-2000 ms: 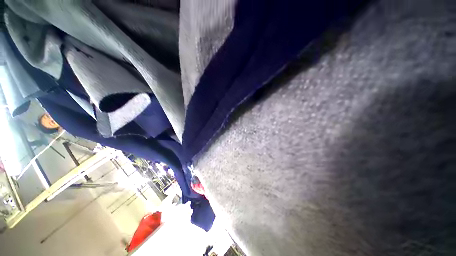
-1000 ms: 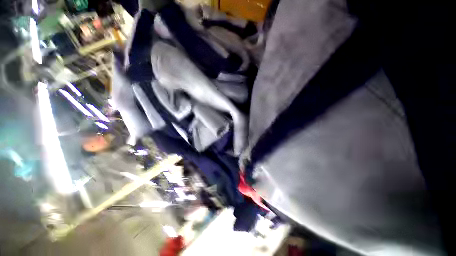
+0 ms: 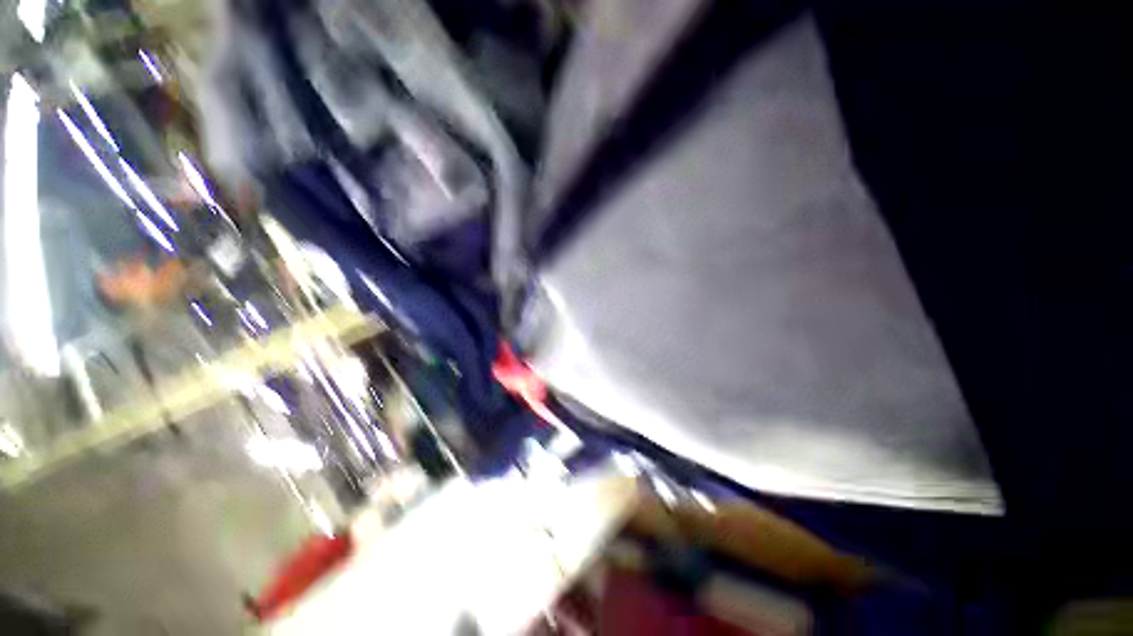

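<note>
A large grey garment piece (image 3: 746,298) with a navy band across its upper left part fills the centre right, close to the lens. A heap of grey and navy garment pieces (image 3: 423,186) lies beside it at the upper centre. Navy cloth (image 3: 435,323) runs down from the heap. A small red thing (image 3: 519,377) shows where the heap and the large piece meet. The picture is tilted and blurred. Neither of my hands is in view.
A bright white surface (image 3: 460,547) is at the bottom centre, with a red object (image 3: 302,575) at its left. A pale beam (image 3: 199,388) crosses the left. Bright light tubes (image 3: 22,236) show at the far left. Dark cloth or shadow covers the right side.
The view has swung. The large grey piece, near and filling the right at first, now shows more of its outline, with its lower edge visible. Yellow-orange and dark red shapes appear at the bottom right.
</note>
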